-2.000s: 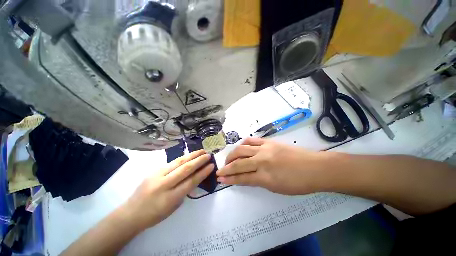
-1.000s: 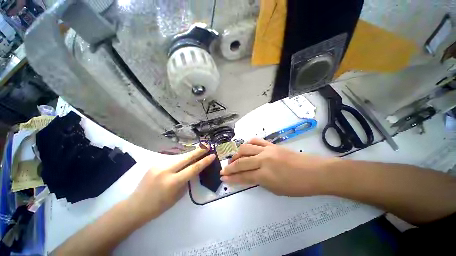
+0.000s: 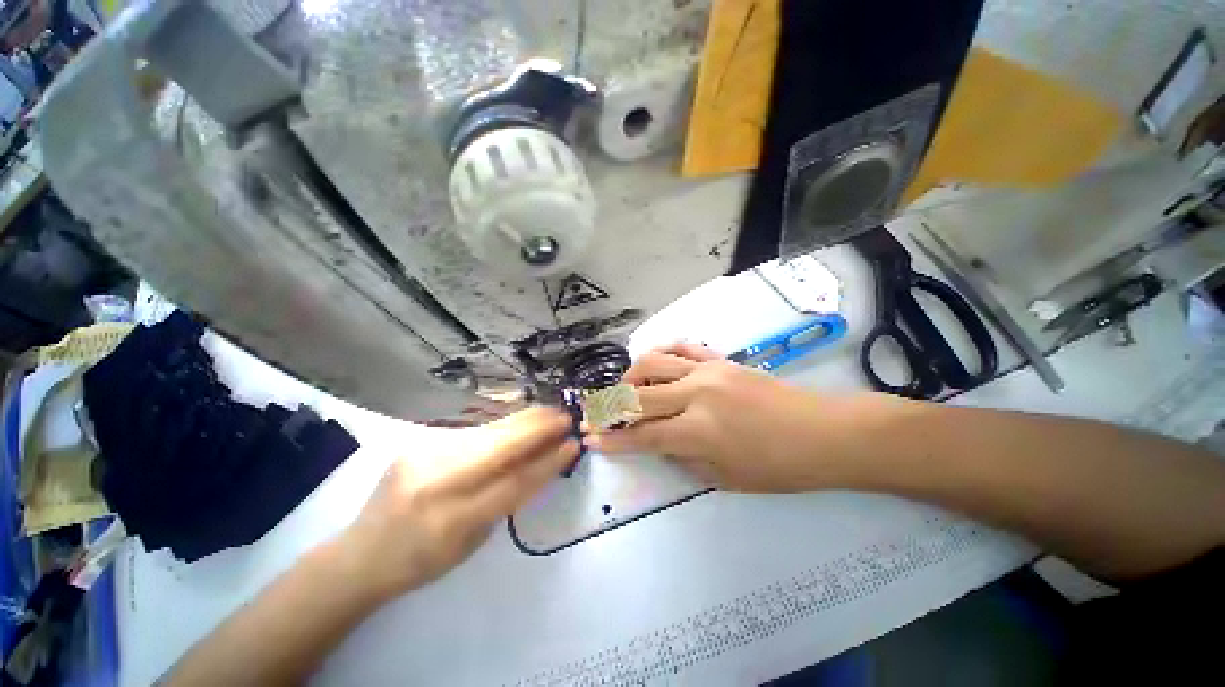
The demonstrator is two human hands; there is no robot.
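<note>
A small dark fabric piece (image 3: 575,460) lies at the presser foot of the off-white sewing machine (image 3: 390,175); only a narrow part of it shows between my hands. My left hand (image 3: 450,497) is blurred, with its fingertips on the fabric at the left of the foot. My right hand (image 3: 732,423) is at the right, its fingertips beside the beige-yellow block (image 3: 613,407) and close to the fabric. The needle and most of the foot are hidden by my fingers and the machine head.
A fanned black fabric stack (image 3: 202,443) lies at left by a blue-lined bin (image 3: 101,624). Blue-handled snips (image 3: 802,340), black shears (image 3: 927,336) and grey tweezers (image 3: 994,309) lie at right. A printed ruler (image 3: 752,604) runs along the front edge.
The dark fabric has moved away from me under the foot, so less of it shows. My left hand has shifted over it; my right fingers have moved slightly up around the block.
</note>
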